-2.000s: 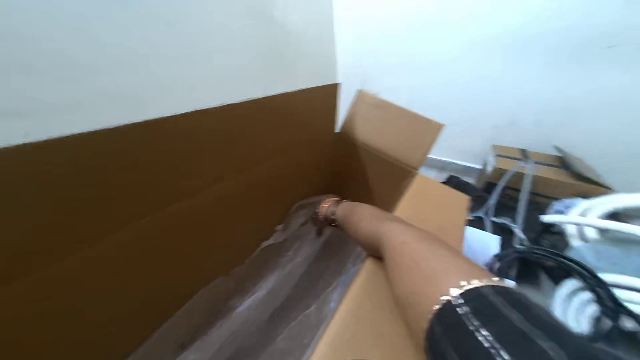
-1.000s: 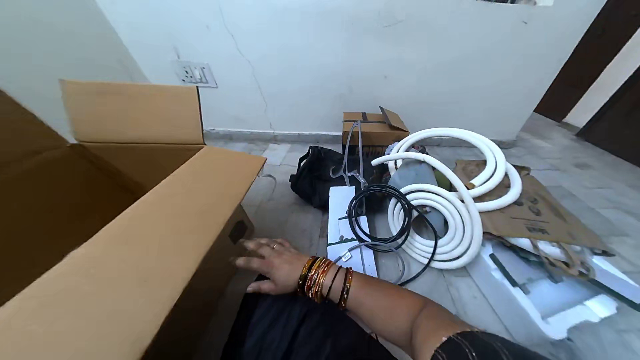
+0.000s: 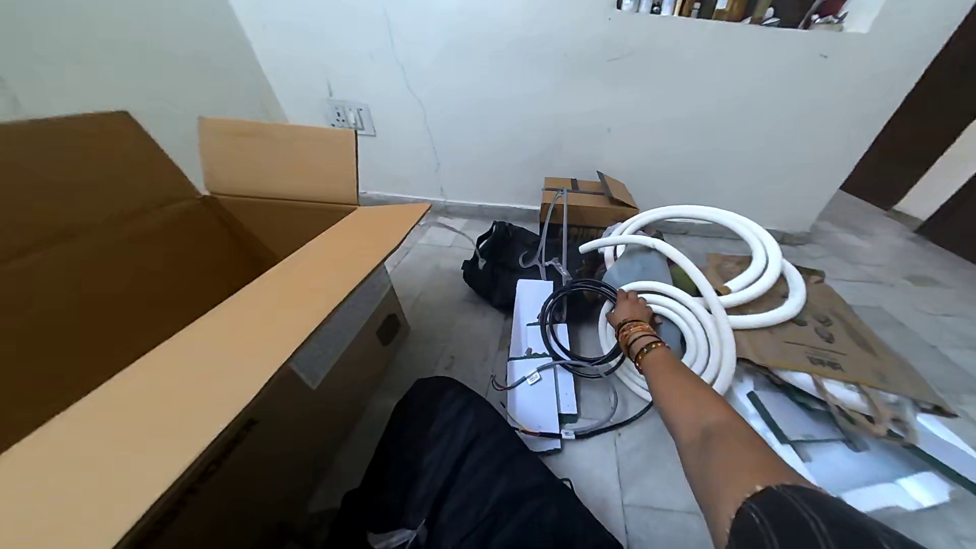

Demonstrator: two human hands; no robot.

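Observation:
My right hand (image 3: 631, 309), with bangles on the wrist, reaches to the coiled black cable (image 3: 550, 324) and the coiled white insulated pipe (image 3: 705, 347). Its fingers are at the place where the two coils meet; whether they grip either one cannot be told. White foam-like packing pieces (image 3: 534, 396) lie under the left side of the black coil, with a grey cable (image 3: 612, 400) across them. On the left stands a large open cardboard box (image 3: 252, 320). My left hand is not visible.
A black bag (image 3: 499, 263) and a smaller cardboard box (image 3: 587, 204) rest near the wall. Right of the pipe lie a brown paper bag (image 3: 839, 328) and white packing pieces (image 3: 907, 488). A wall socket (image 3: 351, 117) is behind the large box. My dark-clothed leg (image 3: 465, 473) is in front.
My right hand was inside the large box, then beside its outer wall, and is now at the coils to the right. The view has swung right since the oldest frame.

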